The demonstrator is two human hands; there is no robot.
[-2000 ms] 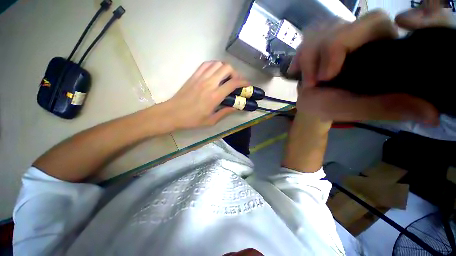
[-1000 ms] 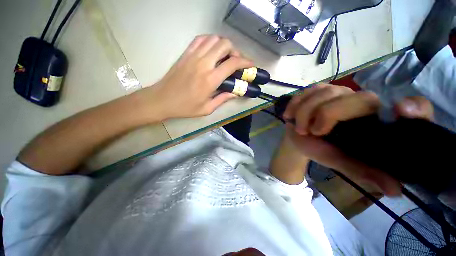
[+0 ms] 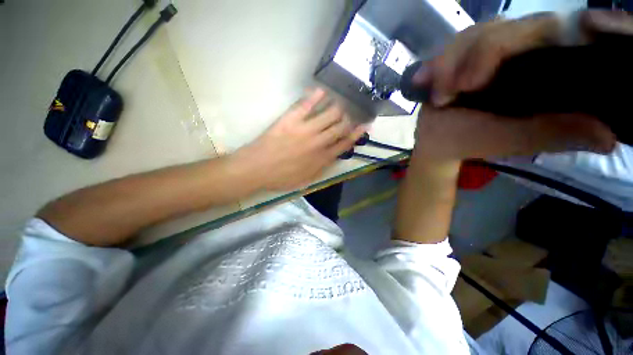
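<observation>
The electric screwdriver (image 3: 534, 87) is a thick black cylinder at the upper right. My right hand (image 3: 479, 76) is shut around it, with its nose at the front of the screw feeder (image 3: 354, 73); the bit tip cannot be made out. My left hand (image 3: 305, 142), slightly blurred, lies over a black plastic housing (image 3: 360, 139) near the bench edge. It hides most of the housing; only two dark rounded ends and two thin cables show beyond the fingers. Whether the fingers grip firmly is partly hidden.
Another black housing (image 3: 84, 114) with two cable leads lies on the cream bench (image 3: 243, 62) at the left. A taped seam crosses the bench. Beyond the bench edge are a red stool (image 3: 479, 175), cartons (image 3: 513, 267), a fan (image 3: 569, 336) and a dark cord.
My right hand has swung the screwdriver up from the housing's cable end to the feeder. My left hand now covers the housing's yellowish labels. The view has shifted.
</observation>
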